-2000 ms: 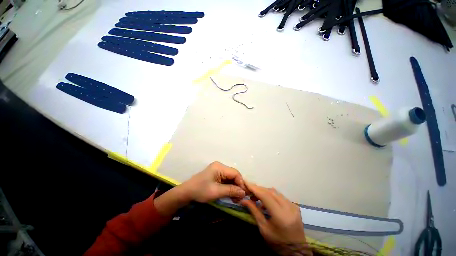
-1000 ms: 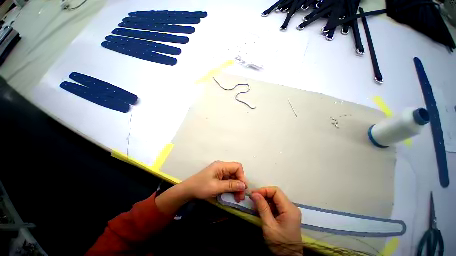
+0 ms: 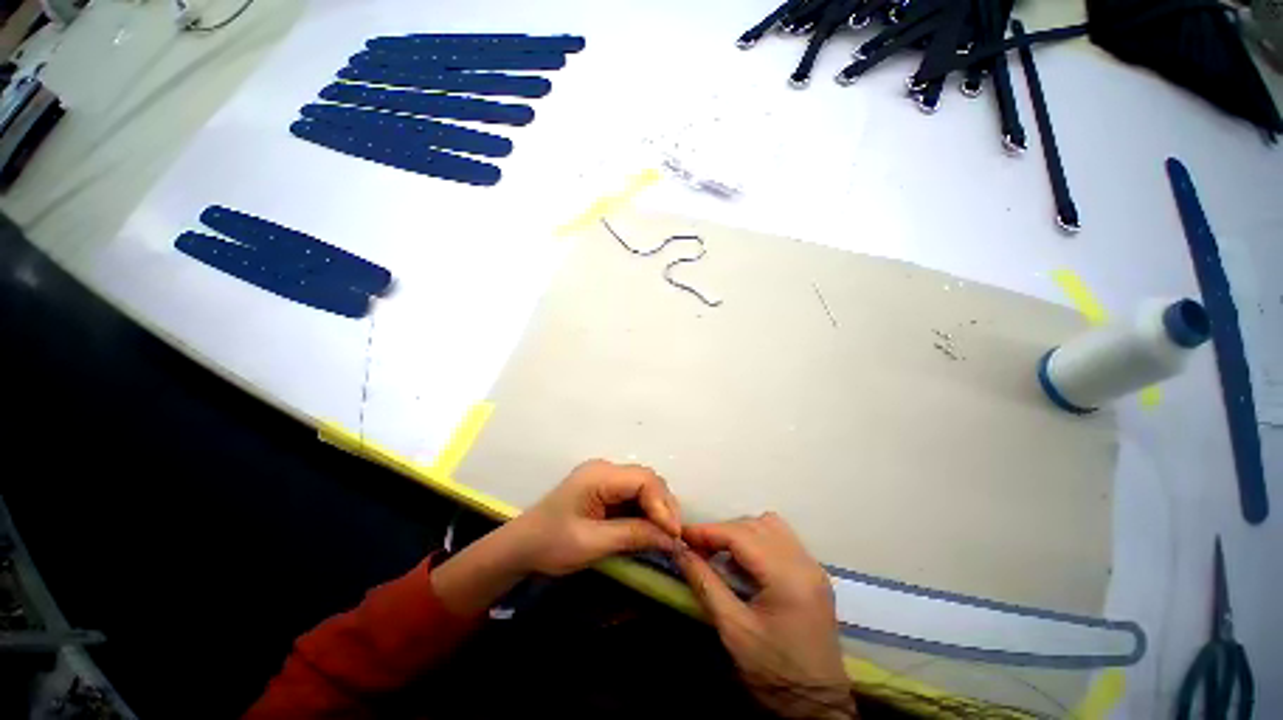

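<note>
A long fabric band point(image 3: 985, 623) with a white centre and grey-blue border lies along the table's near edge, its rounded right end flat on the beige sheet. Its left end is under my hands. My left hand point(image 3: 598, 518) pinches thumb against finger at the band's left part. My right hand point(image 3: 771, 598) rests over the band, its thumb and finger closed and touching my left fingertips. What is pinched between the fingertips is too small to tell. Dark strands of thread point(image 3: 971, 695) run along the edge below my right hand.
Navy bands point(image 3: 422, 101) lie grouped at the left, two more point(image 3: 289, 263) nearer, one point(image 3: 1217, 338) at right. A white thread cone point(image 3: 1126, 355) lies on its side. Scissors point(image 3: 1218, 654) lie at lower right, black straps point(image 3: 971, 56) at top. The beige sheet point(image 3: 844, 408) holds a dark cord point(image 3: 675, 263).
A second ago my hands were slightly apart at the band's left end; now my right hand has turned in and its fingertips meet my left ones, covering that end.
</note>
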